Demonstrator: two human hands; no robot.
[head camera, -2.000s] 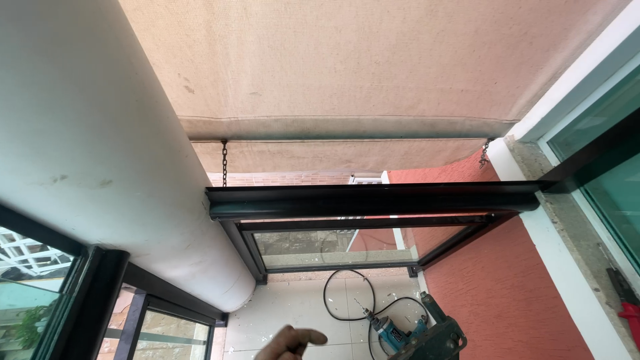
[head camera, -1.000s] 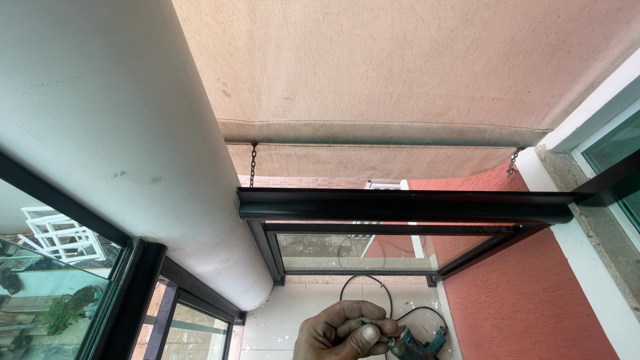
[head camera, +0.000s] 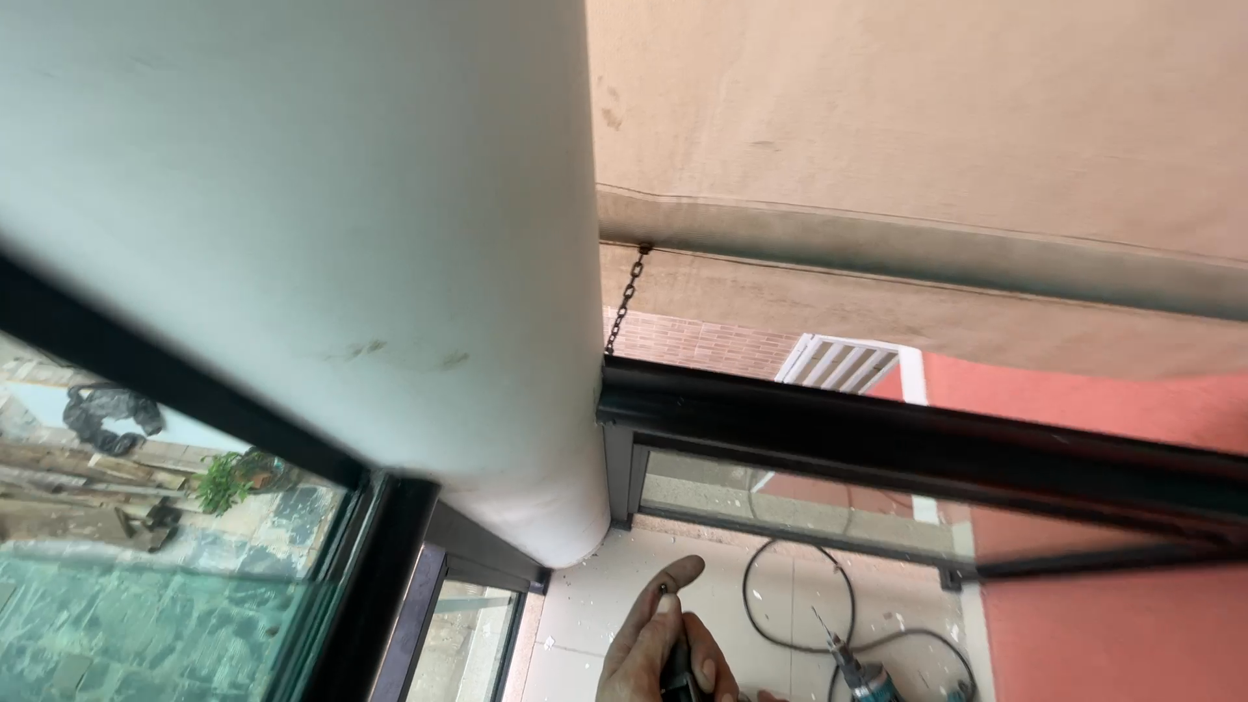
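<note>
My left hand is at the bottom middle, fingers curled around a black object whose kind I cannot tell. A small dark piece, perhaps a screw, sits between its thumb tip and index finger. Right of it, a bit of skin, likely my right hand, just shows at the bottom edge; the rest is out of frame. On the tiled floor beyond, a teal and black power drill with a bit fitted lies beside its looped black cable.
A thick white round column stands left of centre. A black metal railing with a glass panel meets it and runs right to the red wall. Another glazed black railing is at lower left. A chain hangs below the beige awning.
The view has swung left. My left hand, empty-looking two seconds ago, came up further into view, and its fingers now hold the small piece and the black object.
</note>
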